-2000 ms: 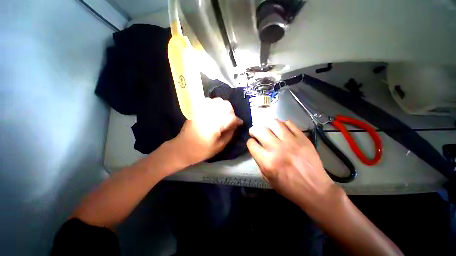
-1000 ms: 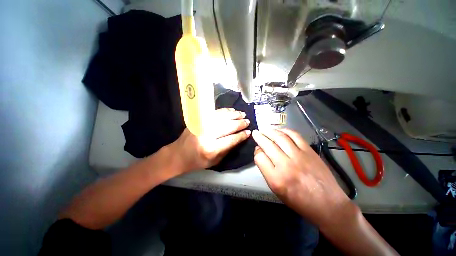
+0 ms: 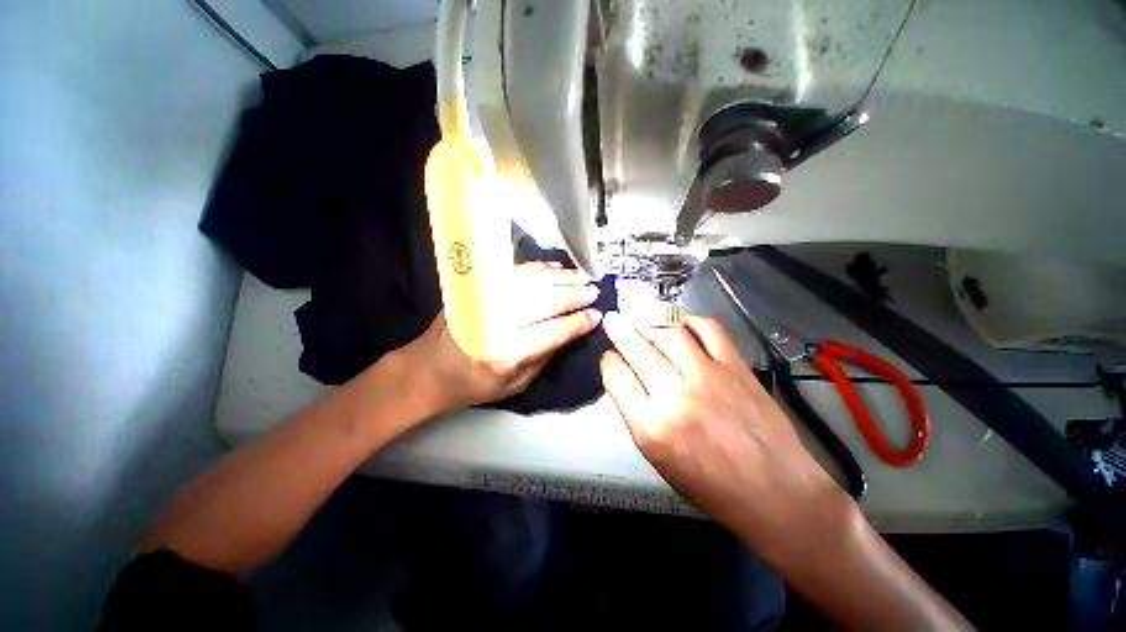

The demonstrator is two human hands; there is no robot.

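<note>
The black garment piece (image 3: 358, 185) lies bunched on the table left of the needle, with its right part under both hands. My left hand (image 3: 500, 340) lies flat on the cloth, fingers towards the needle, partly hidden by the lamp. My right hand (image 3: 698, 401) rests just right of it, fingertips at the cloth's edge in front of the presser foot (image 3: 654, 262). The foot area is overlit, so the cloth under it cannot be made out. Whether either hand grips the cloth cannot be told.
The yellow lamp (image 3: 459, 247) hangs over my left hand. Scissors (image 3: 879, 401) lie right of my right hand. A black band (image 3: 920, 340) runs diagonally to the right front. The cream machine head (image 3: 963, 173) spans the back. A pale wall (image 3: 99, 247) stands at left.
Over the frames, the left fingers go from curled to flatter on the cloth. Both hands stay near the foot. The whole view has shifted slightly, and the lamp and scissors shift with it.
</note>
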